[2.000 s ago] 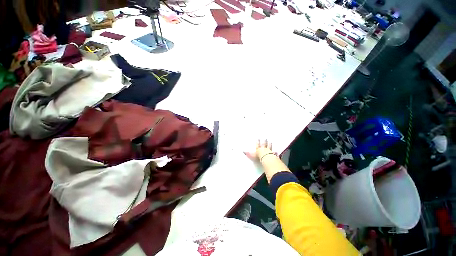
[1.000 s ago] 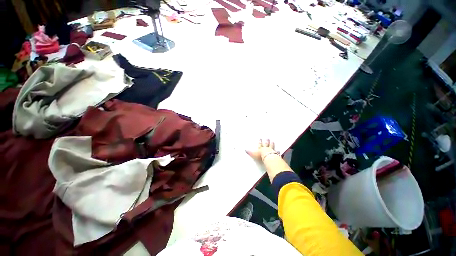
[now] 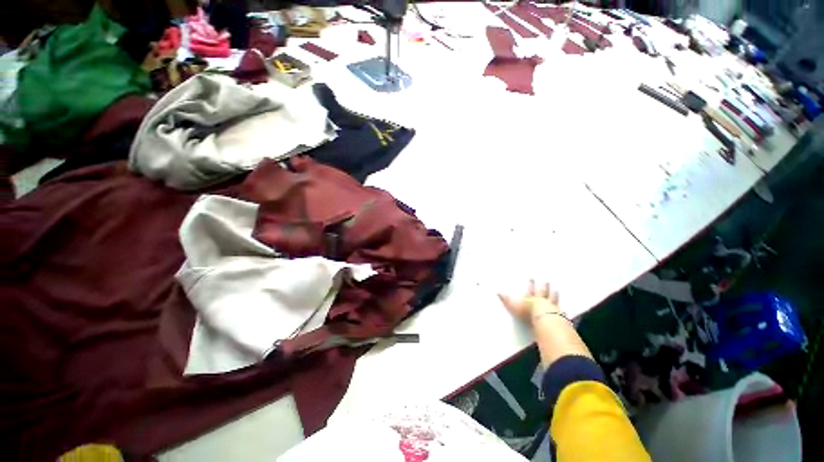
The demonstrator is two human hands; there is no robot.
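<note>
Dark red leather panels [image 3: 90, 298] lie in a large heap at the left. A pale beige flap [image 3: 248, 298] is folded over them, and a crumpled beige piece [image 3: 217, 131] lies farther back beside a black piece [image 3: 370, 140] with yellow marks. A stiff dark strip [image 3: 454, 253] is at the heap's right edge. My right hand [image 3: 533, 302] rests on the white table top [image 3: 533, 235] near its front edge, fingers spread and empty, right of the heap. My left hand is not visible; a bit of yellow, possibly sleeve, shows at the bottom left.
A dark machine on a post with a flat base [image 3: 384, 74] stands at the back. Cut maroon pieces [image 3: 512, 63], a small box [image 3: 289, 68] and bar-like tools [image 3: 664, 97] lie farther off. Green cloth [image 3: 81, 77] is far left. A blue stool [image 3: 759, 329] and white bin [image 3: 714, 424] are right.
The view has turned left, so the scene sits farther right and more green cloth shows. My right hand stays resting on the table. A yellow bit now shows at the bottom left.
</note>
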